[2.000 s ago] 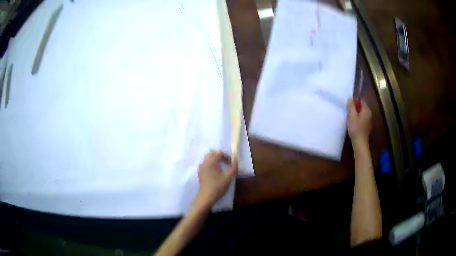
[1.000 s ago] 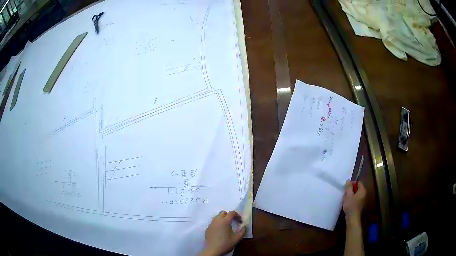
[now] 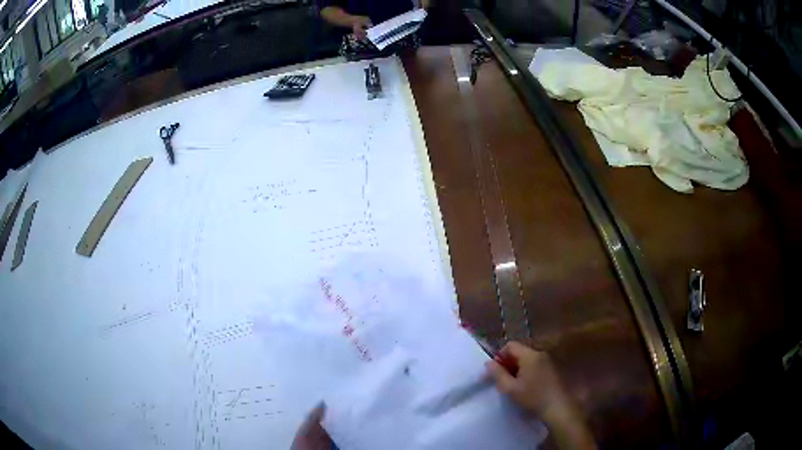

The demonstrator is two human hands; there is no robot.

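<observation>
The note sheet (image 3: pixel 396 369), white with red handwriting, lies over the right edge of the paper marker (image 3: pixel 246 211). My right hand (image 3: pixel 528 382) is at the sheet's right edge and holds the red pen (image 3: pixel 482 341), which points up and left. My left hand (image 3: pixel 312 428) is at the sheet's lower left edge, cut off by the picture's bottom; its fingers are mostly hidden, so its hold cannot be told. The marker shows faint printed outlines and text.
Scissors (image 3: pixel 169 141), flat strips (image 3: pixel 113 206) and a calculator (image 3: pixel 289 85) lie on the marker. A metal rail (image 3: pixel 607 224) runs along the brown table (image 3: pixel 572 290). Cream cloth (image 3: pixel 668 123) lies beyond it. A person's hand (image 3: pixel 359 25) holds papers at the far edge.
The note sheet has moved left from the brown table onto the marker's edge, with my right hand and the pen. The view has tilted up, showing the table's far end and another person.
</observation>
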